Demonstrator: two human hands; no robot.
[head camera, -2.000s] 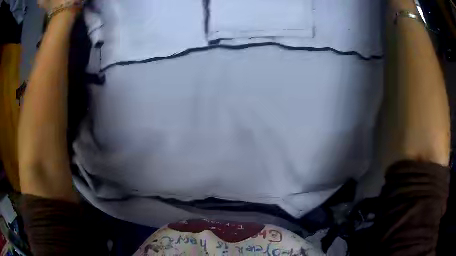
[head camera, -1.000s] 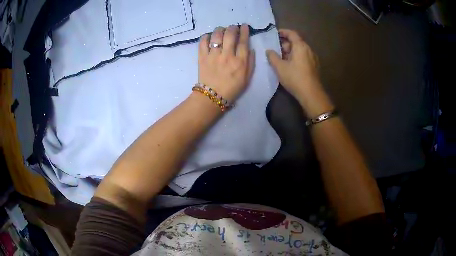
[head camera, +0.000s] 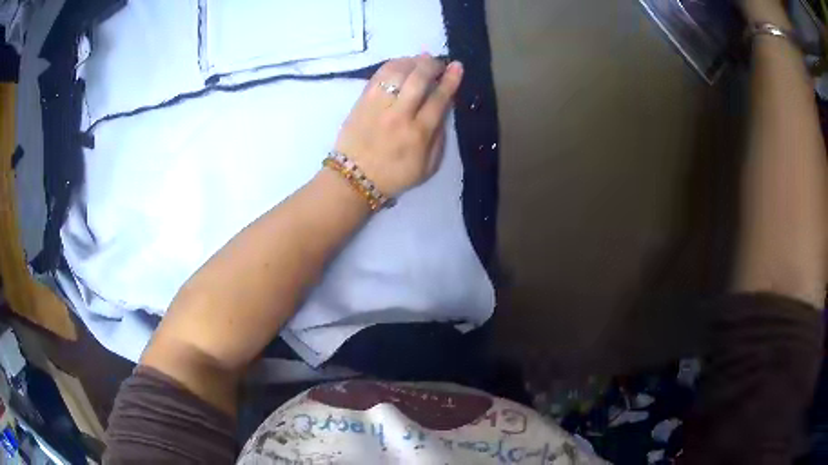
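The garment lies with its pale inside up. A dark seam allowance crosses it, with a stitched rectangular outline above. A black band borders its right side. My left hand rests on the pale cloth at the right end of the seam, fingertips together at the cloth's edge; whether they pinch it is unclear. My right hand is at the top right, mostly cut off by the picture's edge, beside a dark shiny object I cannot make out.
The grey-brown pressing table shows right of the garment. A yellow-brown wooden surface is at the far left. Scraps lie on the floor at the lower right. My printed shirt front shows at the bottom.
My right hand has left the garment's right edge and moved to the upper right. My left hand has stayed near the seam's end. The black band now lies spread along the right side.
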